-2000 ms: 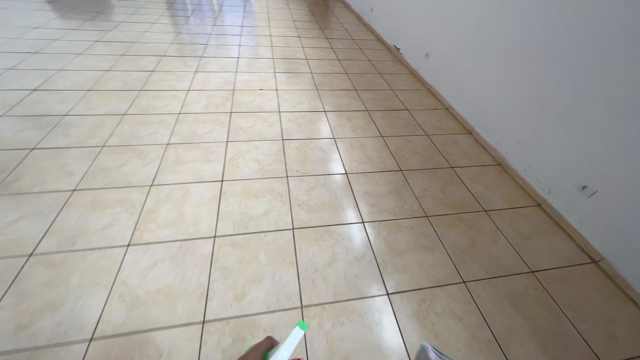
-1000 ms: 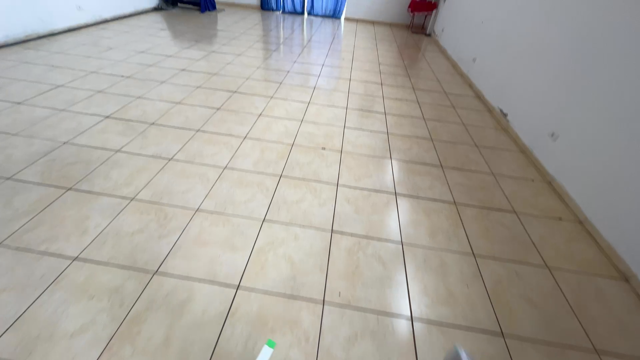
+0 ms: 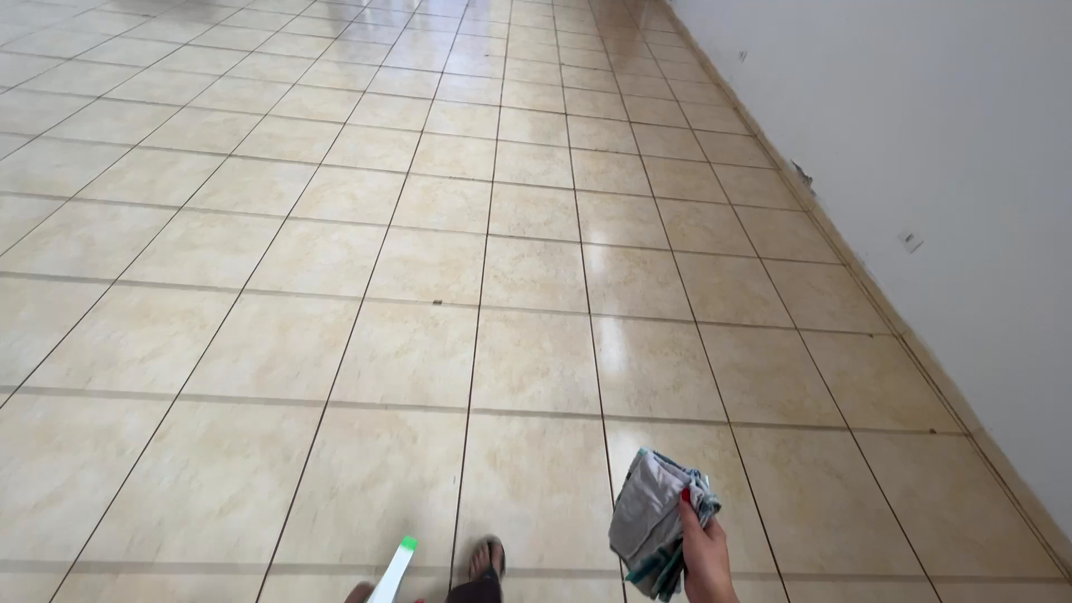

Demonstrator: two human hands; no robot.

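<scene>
A folded grey and teal cloth (image 3: 649,519) is gripped in my right hand (image 3: 706,548), the thumb on top of it, at the lower right. At the bottom edge, left of the middle, a white stick-like object with a green tip (image 3: 395,569) points up and away. My left hand (image 3: 360,593) shows only as a sliver beside that object, and the rest of it lies below the view. Between the two hands a foot in a dark sandal (image 3: 487,559) stands on the tiled floor.
Beige floor tiles (image 3: 536,352) with dark joints stretch ahead. A white wall (image 3: 946,126) with a beige skirting runs along the right side. It has a wall outlet (image 3: 910,240) and a damaged patch (image 3: 802,176) low down. A small dark speck (image 3: 437,302) lies on the floor.
My right hand and the folded cloth have come up into view. A foot now shows at the bottom. The view has tilted down since one second ago, and the blue curtains have left it.
</scene>
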